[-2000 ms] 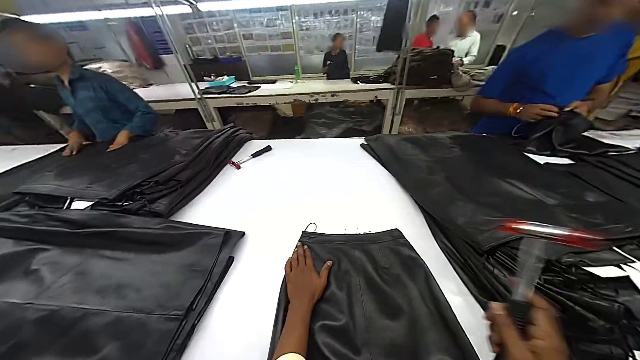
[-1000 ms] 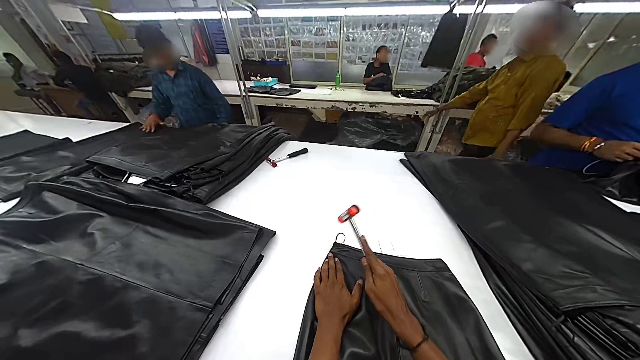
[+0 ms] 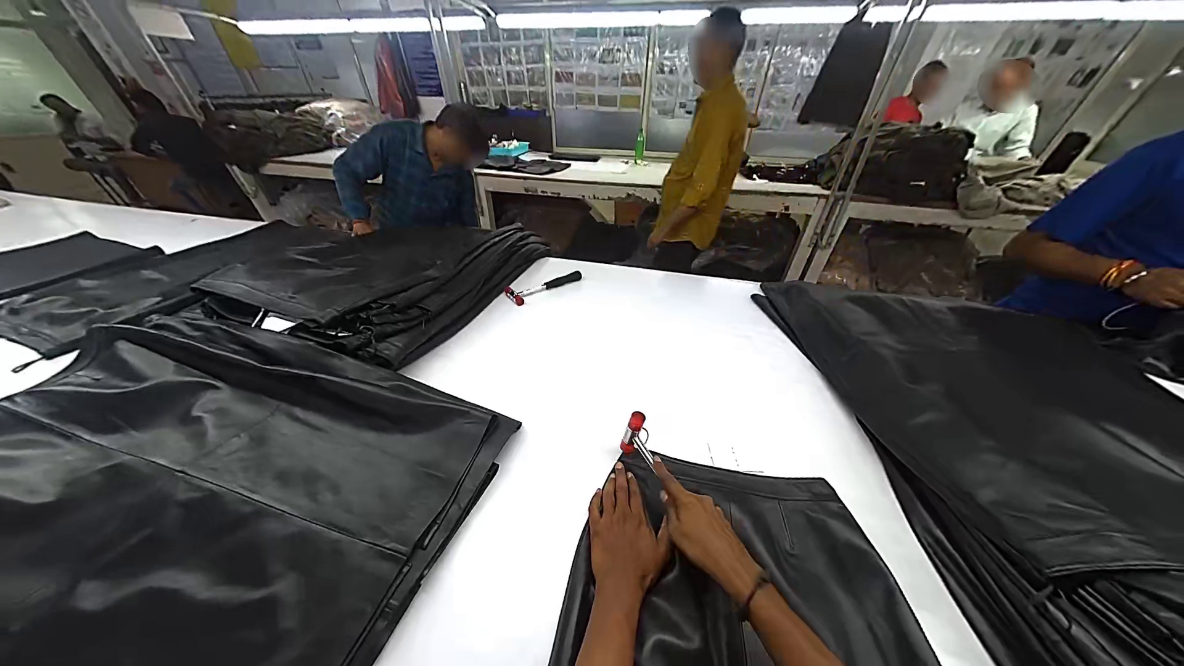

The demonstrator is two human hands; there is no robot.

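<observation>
A black leather skirt (image 3: 805, 546) lies on the white tabletop in front of me, its waistband toward the far side. My left hand (image 3: 624, 532) rests on it, palm down, near the waistband's left corner. In my right hand (image 3: 698, 527) is a small mallet (image 3: 635, 433) with red faces and a metal shaft; the handle is hidden under the hand. The mallet's head is at the left end of the waistband, close to a small loop of cord. My two hands are side by side and seem to touch.
Black leather pieces lie stacked at left (image 3: 231, 481), far left (image 3: 370, 268) and right (image 3: 999, 416). A second mallet (image 3: 546, 287) lies on the white table (image 3: 684, 342). Across it stands a person in a blue shirt (image 3: 407, 176); another in blue (image 3: 1110, 213) is at right. A person in yellow (image 3: 708, 157) stands behind.
Two seconds ago my right hand held the mallet off to the right; it came over to the waistband beside my left hand. Since one second ago, the person in yellow has moved left.
</observation>
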